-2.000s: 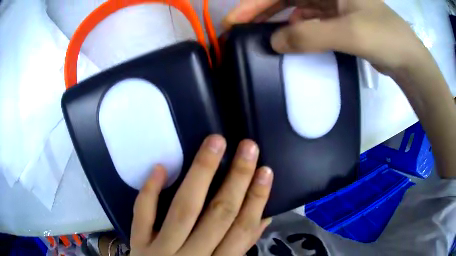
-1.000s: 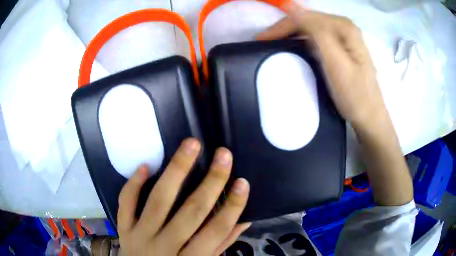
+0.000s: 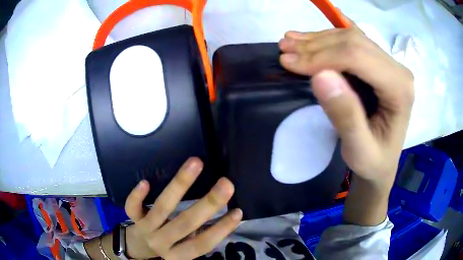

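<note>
Two black power banks with orange carry straps lie side by side. The left power bank (image 3: 152, 157) shows its broad face with a white oval lamp panel (image 3: 138, 90). The right power bank (image 3: 274, 203) is tilted so that its top end also shows; its lamp panel is partly covered. My left hand (image 3: 185, 213) lies spread over the lower edges of both power banks, fingertips on them. My right hand (image 3: 363, 96) holds the top right of the right power bank, fingers on its end and the thumb over the face. An orange strap (image 3: 147, 5) loops above the left one.
A white stack of bags or sheets (image 3: 40, 71) lies at the left of the bench (image 3: 30, 177). A small crumpled white piece (image 3: 404, 46) is at the upper right. A blue crate with bagged orange-strapped units stands lower left. Blue plastic pieces (image 3: 426, 177) stand lower right.
The right power bank has tipped so its end shows, with my right hand's fingers now over that end. The left one sits higher in view, and my left hand's fingers no longer cover its lamp panel.
</note>
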